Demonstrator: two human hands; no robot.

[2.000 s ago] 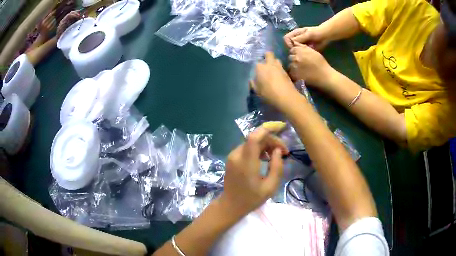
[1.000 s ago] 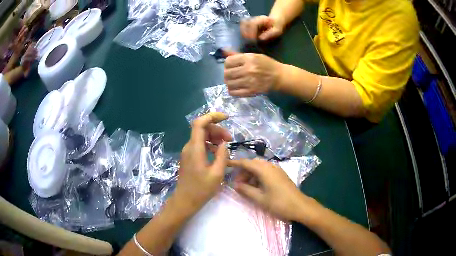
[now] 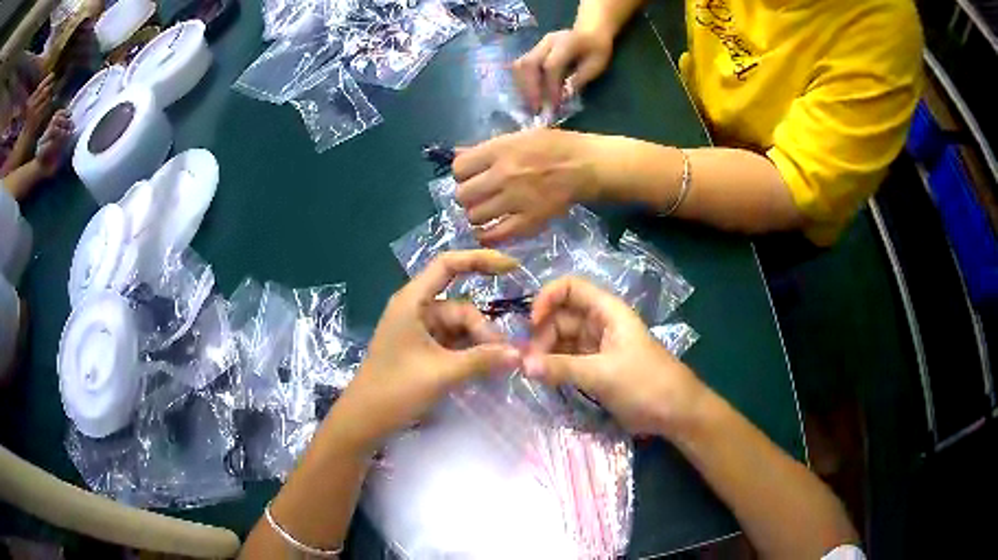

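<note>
A small black USB cable (image 3: 507, 306) shows between my two hands, over the clear bags. My left hand (image 3: 438, 328), with a yellowish cover on its index fingertip, has its fingers curled at the cable's left end. My right hand (image 3: 596, 356) is close beside it, fingers curled and thumb tip by my left thumb tip. Whether my right fingers pinch a clear bag is too blurred to tell. The stack of empty zip-lock bags (image 3: 585, 492), with pink-red seal lines, lies below my hands and glares white at its left.
Bagged cables lie in heaps at left (image 3: 279, 361), beyond my hands (image 3: 646, 273) and at the far side (image 3: 372, 44). White round parts (image 3: 99, 361) stand at left, by a pale curved rail (image 3: 109, 509). A person in yellow (image 3: 810, 98) works opposite, one hand (image 3: 525, 181) just beyond mine.
My right hand has come back from the far side, over the bag stack, and up beside my left hand. The view has shifted right. The other person's hands have moved nearer to mine.
</note>
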